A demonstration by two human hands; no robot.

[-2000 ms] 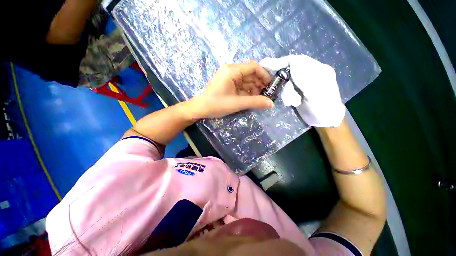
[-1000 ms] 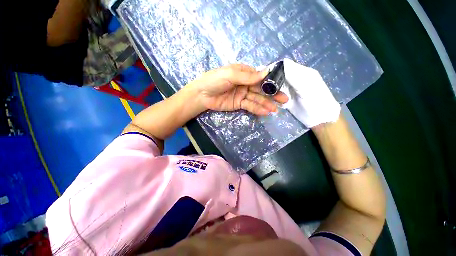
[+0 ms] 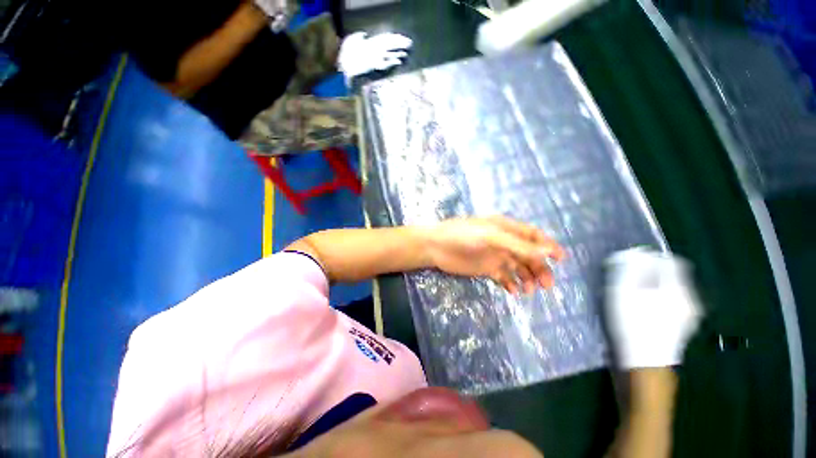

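Note:
A large plastic-wrapped tray [image 3: 501,170], silver-grey and glossy, lies on the dark green bench in front of me. My left hand [image 3: 497,255], bare, is over the lower middle of the tray, its fingers loosely curled and partly apart, with nothing visible in it. My right hand [image 3: 651,309], in a white knit glove, is at the tray's right edge. It is blurred, and I cannot tell whether it holds anything. The dark metal cylinder is not visible.
A neighbouring person's white-gloved hand [image 3: 374,55] is by the tray's far left corner. A long white bar [image 3: 537,22] lies beyond the tray. A small blurred object [image 3: 734,342] is to the right. A red stool [image 3: 313,183] stands on the blue floor.
The view has shifted, showing more of the tray's far end. My hands have moved apart, the right one to the right. The cylinder that was between them is out of sight.

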